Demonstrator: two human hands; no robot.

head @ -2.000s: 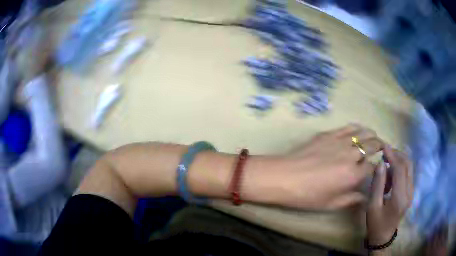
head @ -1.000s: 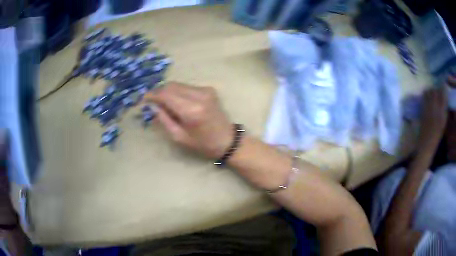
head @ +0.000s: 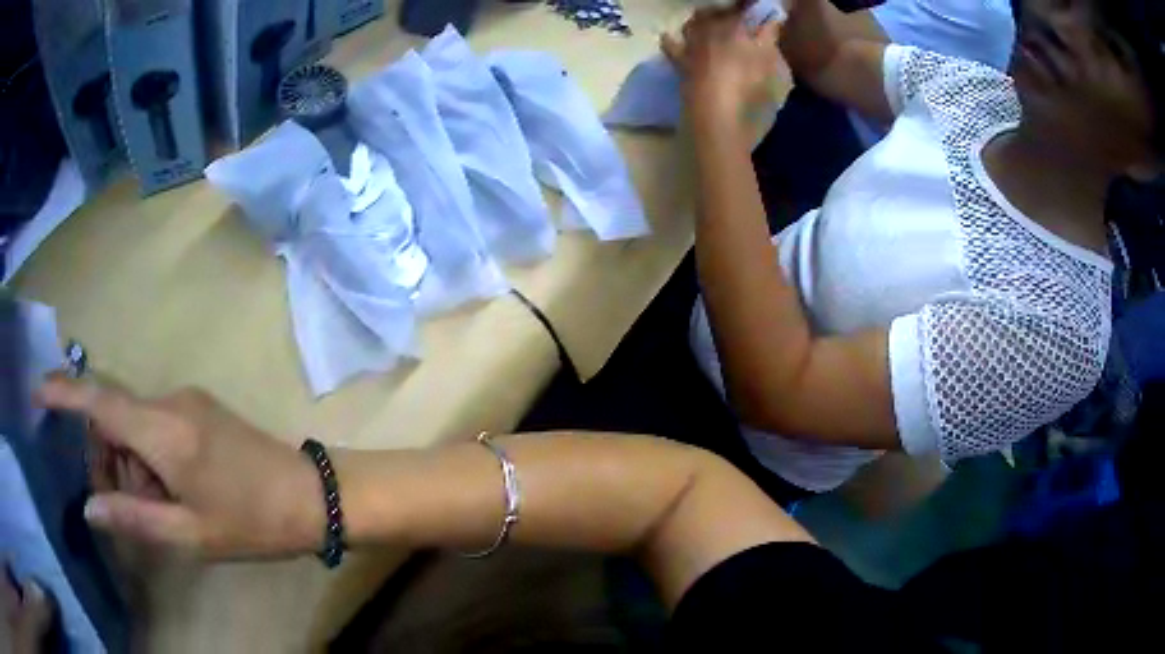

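My right hand (head: 192, 473), with a dark beaded bracelet and a silver bangle, reaches to the left edge over a pale and dark carton (head: 64, 486) that the frame cuts off. Its index finger and thumb are apart at the carton; whether they grip anything is unclear. A small dark and white accessory piece (head: 74, 358) shows just above the index finger. A few fingers (head: 26, 616), likely my left hand, show at the lower left edge beside the carton, mostly cut off.
Filled white pouches (head: 447, 153) lie in a row on the tan table (head: 166, 281). A round fan grille (head: 312, 92) shows behind them, near upright retail boxes (head: 156, 115). A dark cord (head: 547, 326) hangs at the table edge. A person in white (head: 882, 243) sits at the right, handling a pouch.
The view has swung right, so the accessory pile is out of view and the co-worker shows. My right hand has left the pile and is now at the carton at the left edge.
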